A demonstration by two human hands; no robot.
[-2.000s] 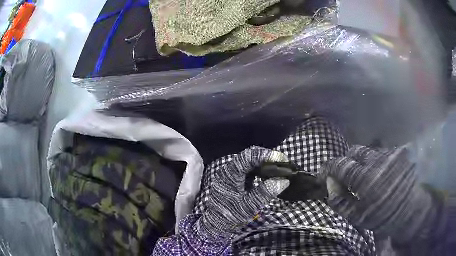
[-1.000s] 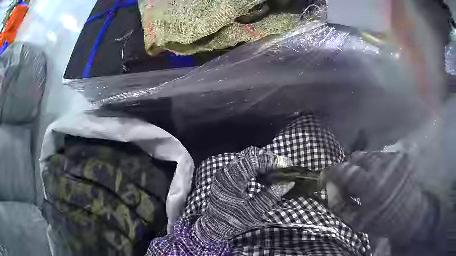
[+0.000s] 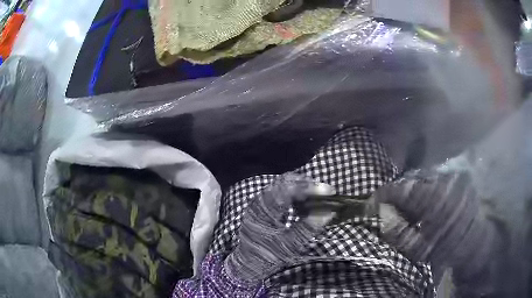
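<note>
A dark green-brown camouflage piece is stretched between my gloved hands over the checked apron. My left hand, in a grey-black knit glove with pale fingertips, pinches its left end between thumb and fingers. My right hand, in the same kind of glove and blurred, holds the other end. The fingers hide both ends of the piece. An open white sack packed with camouflage pieces stands to the left of my lap.
A film-wrapped dark stack with blue strapping lies ahead. An olive-tan burlap-like cover and a pale grey card or box are on it. Filled grey sacks stand at the far left. Something orange shows at the top left.
The piece between my hands has turned from a broad dark face to a narrower strip. The view has shifted slightly, so the stack and sack appear farther left.
</note>
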